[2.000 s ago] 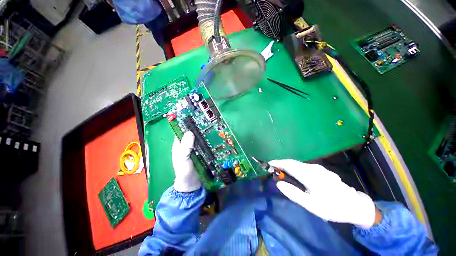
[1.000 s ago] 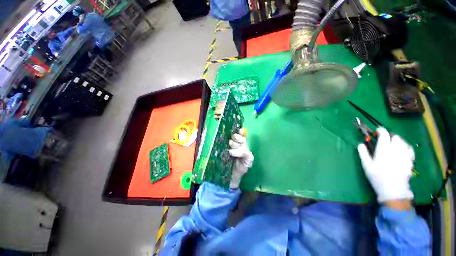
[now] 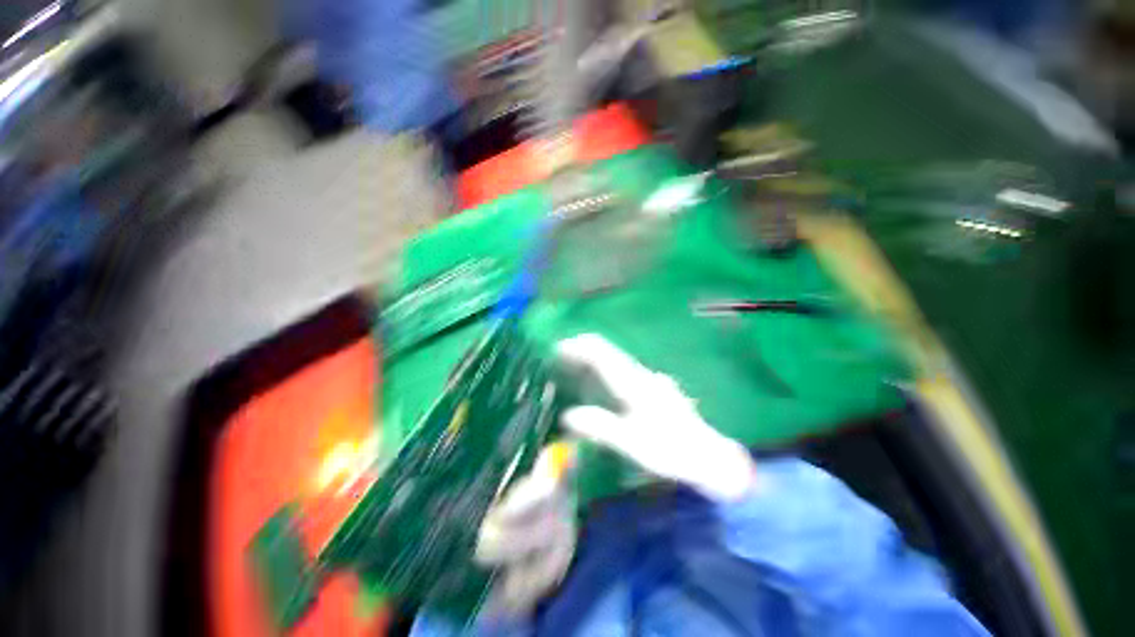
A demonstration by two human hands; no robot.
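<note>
The whole picture is strongly blurred. My gloved left hand (image 3: 533, 529) is at the bottom centre, holding the green circuit board (image 3: 436, 473), which is tilted above the mat's left front corner and the black tray. A yellow patch shows at the left fingertips. My gloved right hand (image 3: 660, 423) reaches in from the right, thumb and fingers apart, its fingertips close to the board's right edge. I see no tool in it. Whether its fingertips touch the board cannot be told.
The green mat (image 3: 809, 386) bears a thin black tool (image 3: 753, 306), a blue pen-like tool (image 3: 525, 280) and a spare board (image 3: 436, 299). The fume hood (image 3: 610, 243) hangs over its rear. The red-lined black tray (image 3: 243, 448) is at left, the conveyor (image 3: 958, 274) at right.
My right hand has moved left from the mat's right side to the board, and the cutters no longer show in it. The board has swung lower and more tilted. The camera view has turned.
</note>
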